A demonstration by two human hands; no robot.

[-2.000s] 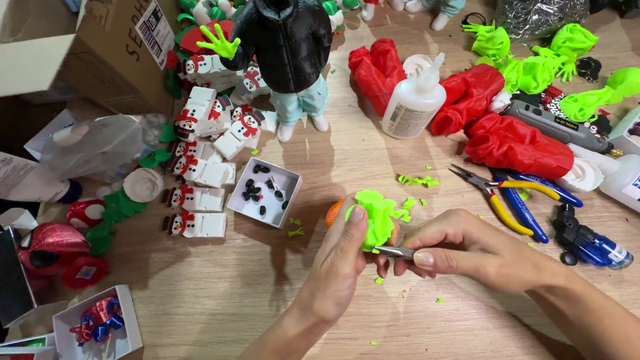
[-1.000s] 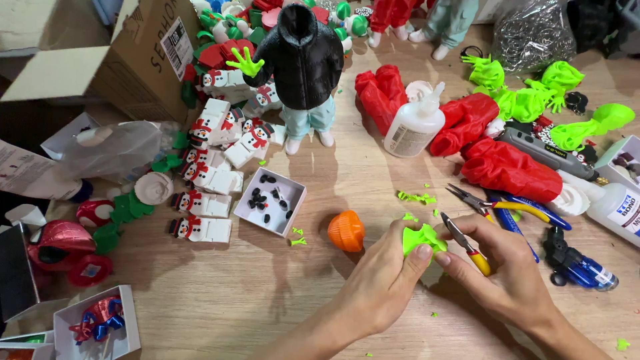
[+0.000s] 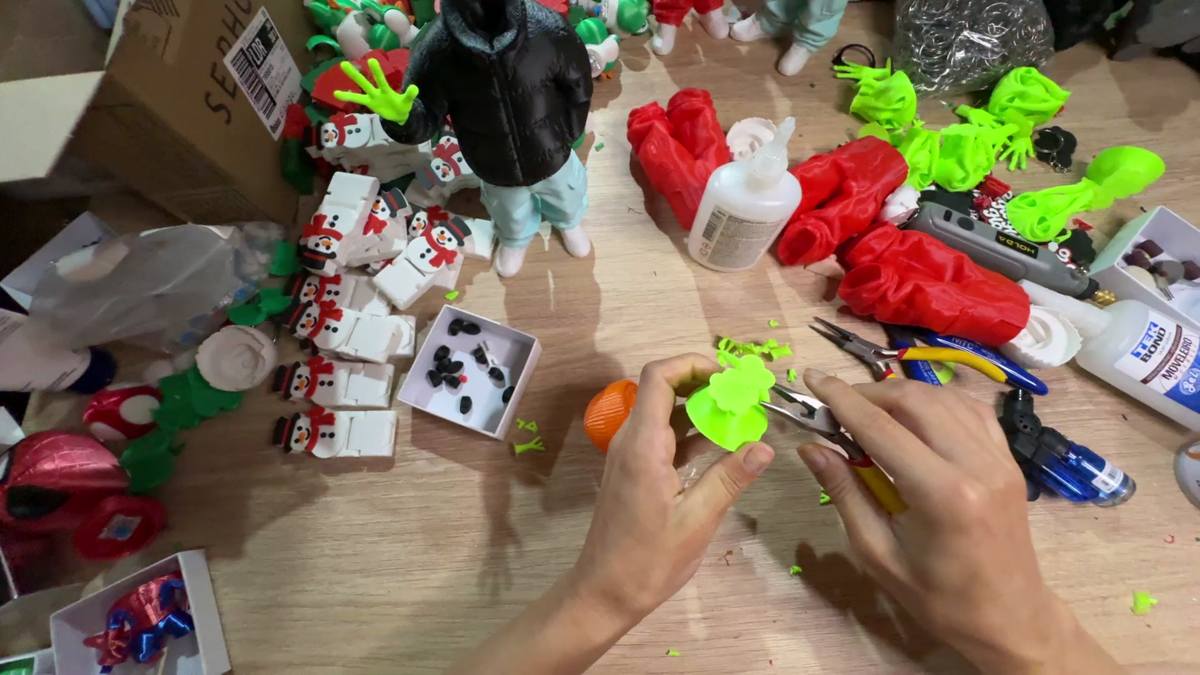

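Observation:
My left hand holds a bright green plastic printed part between thumb and fingers, its flared side and a lobed, flower-like end showing. In my right hand are small pliers with yellow and red handles, their jaws at the right edge of the green part; whether they grip it I cannot tell. A ribbed orange piece lies just left of my left hand. Green scraps lie behind the part, with more bits scattered on the wooden table.
Left: an open box of small black pieces, snowman figures, a cardboard box. Behind: a jacketed figure and a white glue bottle. Right: red printed parts, needle-nose pliers, a blue torch, a rotary tool.
The green part has been turned in my left hand and its lobed end now shows. The pliers' jaws have moved to its right edge. The orange piece, partly hidden two seconds ago, was more exposed one second ago.

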